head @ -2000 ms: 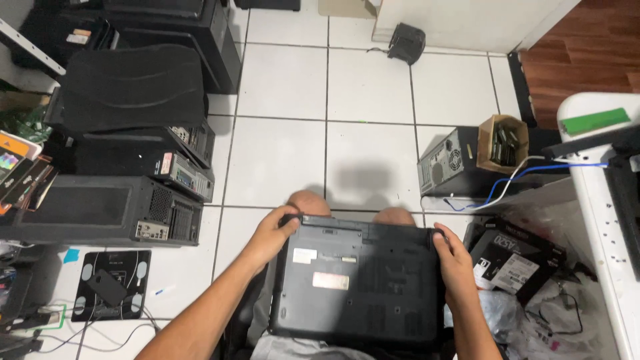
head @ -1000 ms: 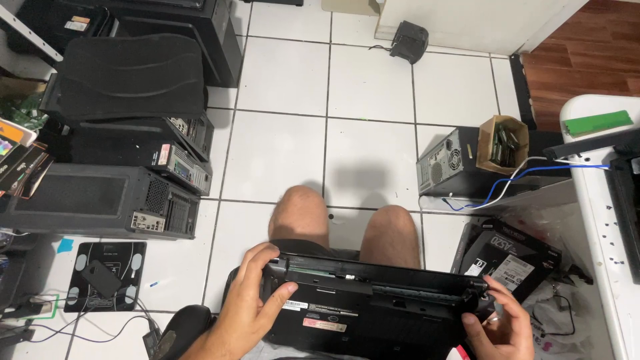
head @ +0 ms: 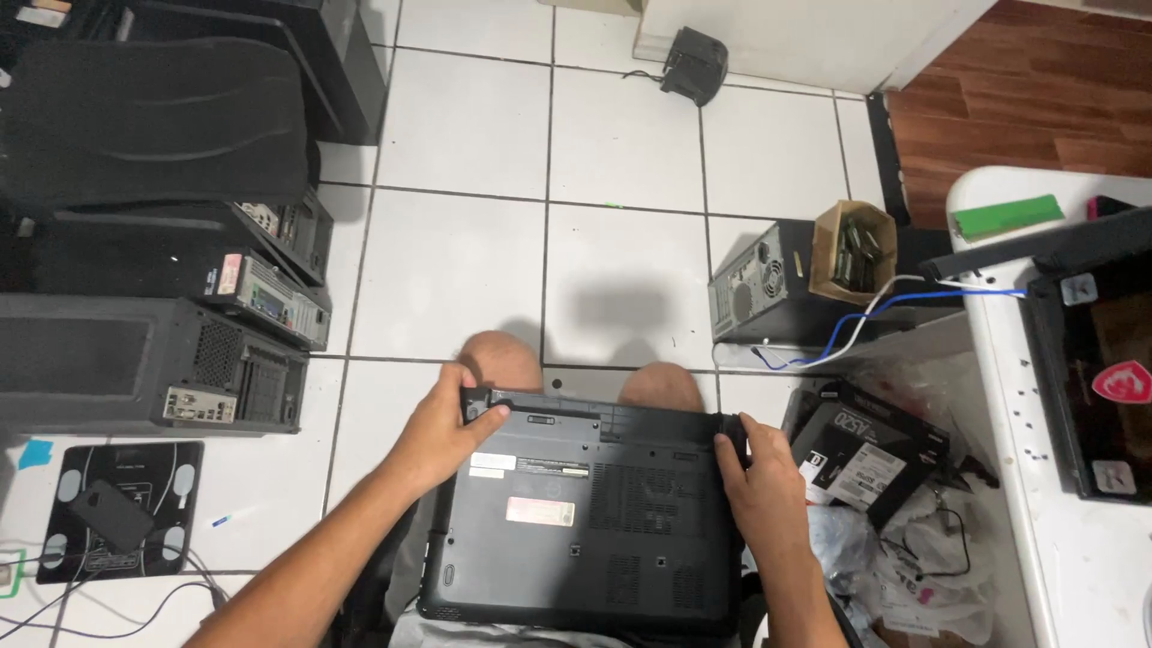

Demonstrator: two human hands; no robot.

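A black laptop (head: 585, 522) lies on my lap, its underside facing up, with vents, screws and several stickers in view. The hinge-side edge points away from me, near my knees, and a long battery bay runs along it. My left hand (head: 450, 432) holds the far left corner, thumb on the underside. At the far right corner my right hand (head: 760, 468) grips the side, its fingers resting on the edge. The fingertips beneath the laptop are hidden.
Black computer cases (head: 81, 360) are stacked at the left, above a glass bathroom scale (head: 121, 508). On the right are a computer tower (head: 760, 279), a cardboard box of parts (head: 850, 252), a black motherboard box (head: 868, 450), plastic bags (head: 936, 558) and a white table (head: 999, 360) with cables.
The laptop was tilted with its hinge-side edge toward the camera a second ago; now its underside faces up more fully. Both hands have stayed at its far corners.
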